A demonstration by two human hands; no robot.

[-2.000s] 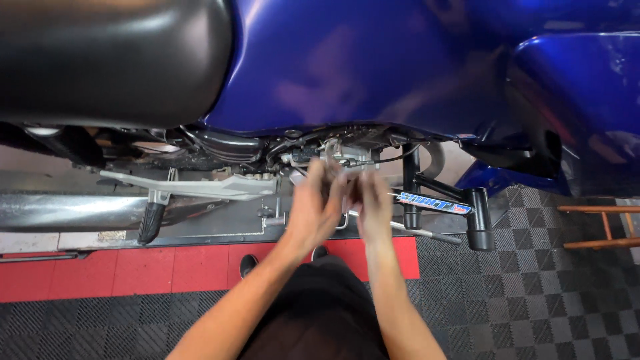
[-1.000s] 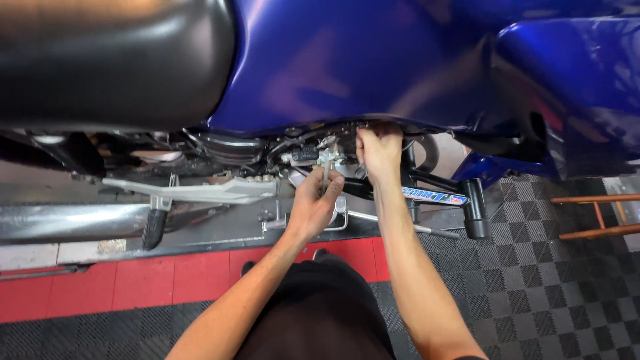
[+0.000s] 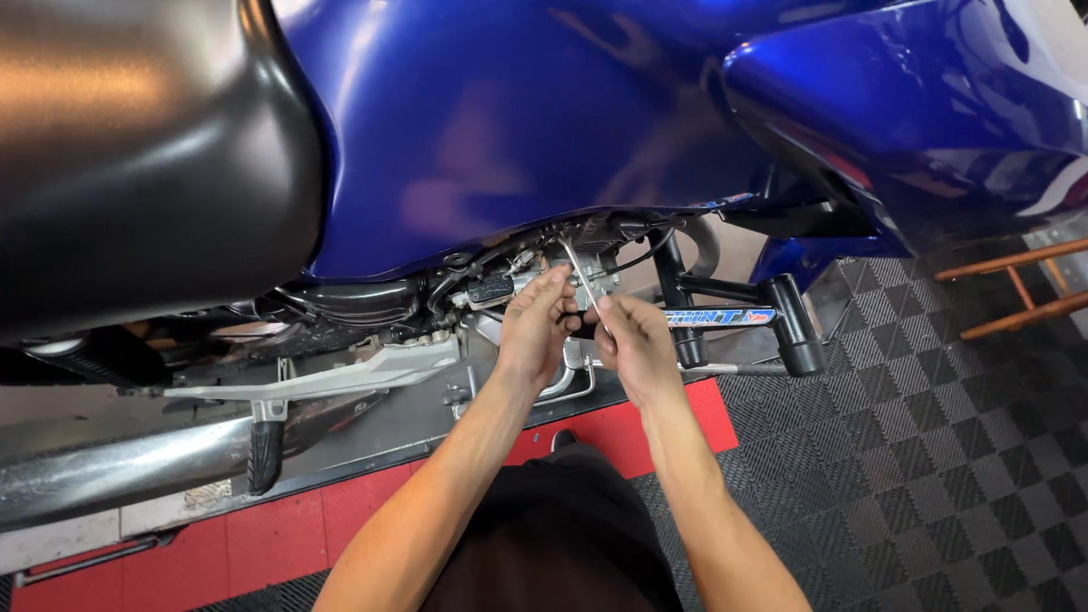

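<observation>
Below the blue fuel tank [image 3: 527, 127] of a motorcycle, my right hand [image 3: 633, 344] grips a slim metal tool [image 3: 585, 274], which looks like a wrench. The tool's far end reaches up to the engine parts under the tank's lower edge; its exact contact point cannot be told. My left hand [image 3: 541, 327] is just left of the tool, thumb and fingertips close together. Whether anything small is between them cannot be told. Beside my left hand are metal engine parts and a small black cap [image 3: 490, 289].
A black crash bar [image 3: 722, 289] with a sticker juts out at right. At left are the black seat [image 3: 153, 170], a grey footpeg bracket [image 3: 365, 370], a footpeg [image 3: 264, 455] and the exhaust [image 3: 144, 450]. A wooden frame [image 3: 1020, 293] stands on the tiled floor.
My right hand has come down and away from beneath the tank edge, where it was a second ago. The slim tool now shows plainly in it.
</observation>
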